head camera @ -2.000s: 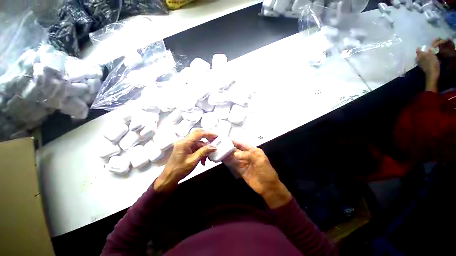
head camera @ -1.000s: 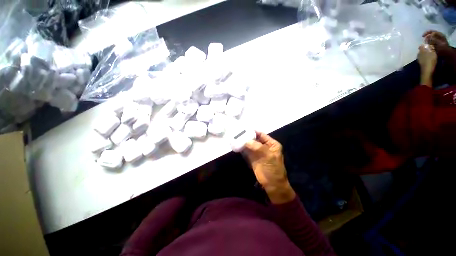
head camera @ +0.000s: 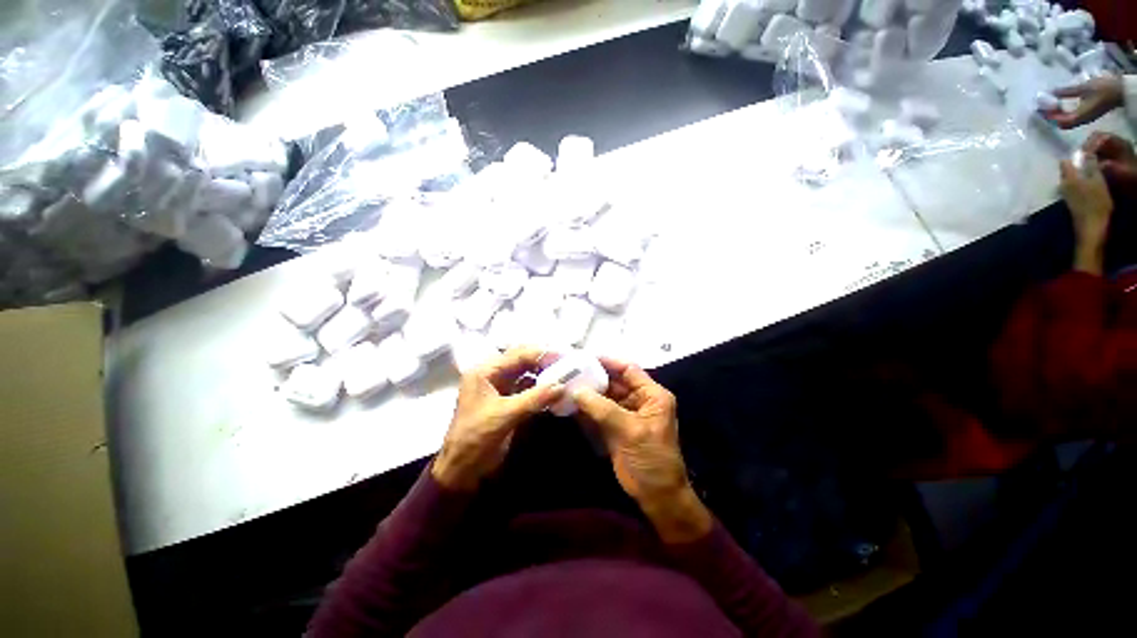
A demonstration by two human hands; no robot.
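A glossy white case (head camera: pixel 575 378) with a small dark slot is held between both hands at the front edge of the bench. My left hand (head camera: pixel 489 418) grips its left side with thumb and fingertips. My right hand (head camera: pixel 641 430) holds its right side, thumb on the near face. A thin pale piece shows at my left fingertips; what it is cannot be told. A loose pile of white cases (head camera: pixel 344 328) lies on the white bench top (head camera: pixel 187 467) just beyond my hands, partly washed out by glare.
A carton (head camera: pixel 50 436) stands at the left edge. Behind it is a bulging clear bag of white cases (head camera: pixel 150 162). A flat clear bag (head camera: pixel 364 175) lies behind the pile. Another bag of cases (head camera: pixel 829 31) is at back right. A neighbour's hands (head camera: pixel 1087 187) work at far right.
A second ago only my right hand held a case and my left hand was out of sight. Now my left hand is back on the case. The camera view has shifted slightly.
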